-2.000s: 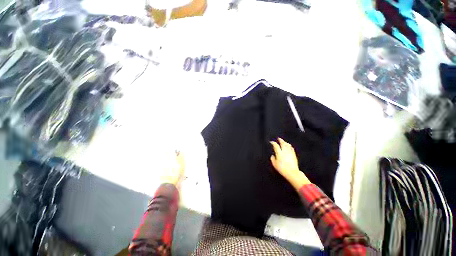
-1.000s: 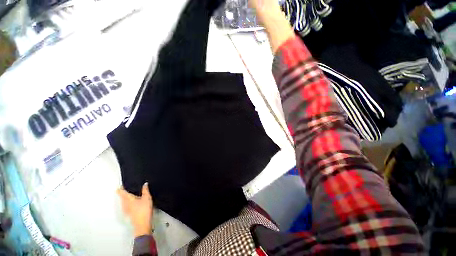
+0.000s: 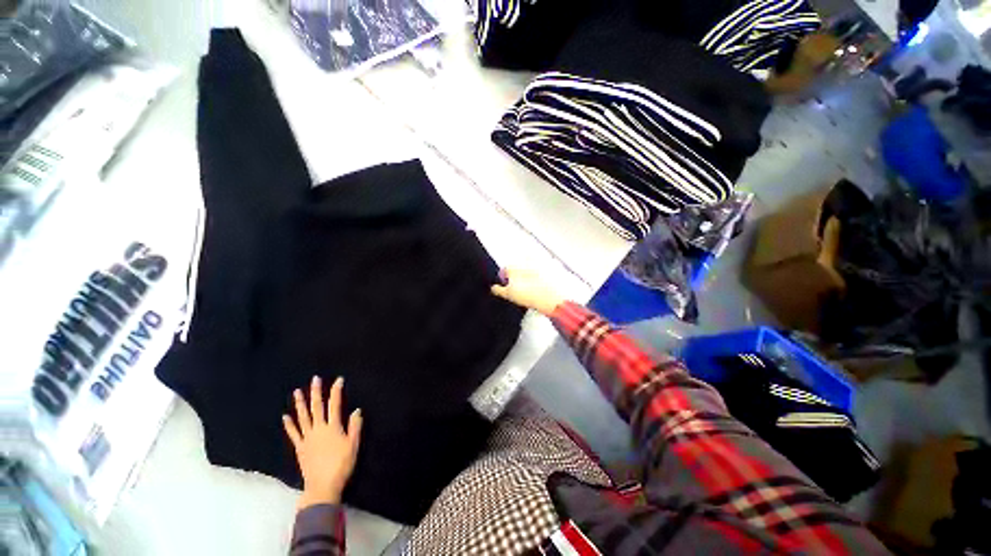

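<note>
A black garment [image 3: 359,282] lies spread on the white table, with one long sleeve [image 3: 245,119] reaching toward the far left and white stripes along its left side. My left hand [image 3: 324,440] rests flat on its near part, fingers spread. My right hand [image 3: 529,291] is at the garment's right edge, its fingertips closed on the cloth. The part of the edge under those fingertips is hidden.
Printed white polybags [image 3: 109,337] lie left of the garment. A pile of striped black garments [image 3: 625,141] stands at the table's right side. A bagged garment [image 3: 359,33] lies at the far side. A blue crate [image 3: 772,364] and an open carton [image 3: 799,255] are on the floor at right.
The view has swung right. My right hand has come back from the far side to the garment's right edge. The sleeve now lies stretched out. My left hand has gone from the edge onto the cloth.
</note>
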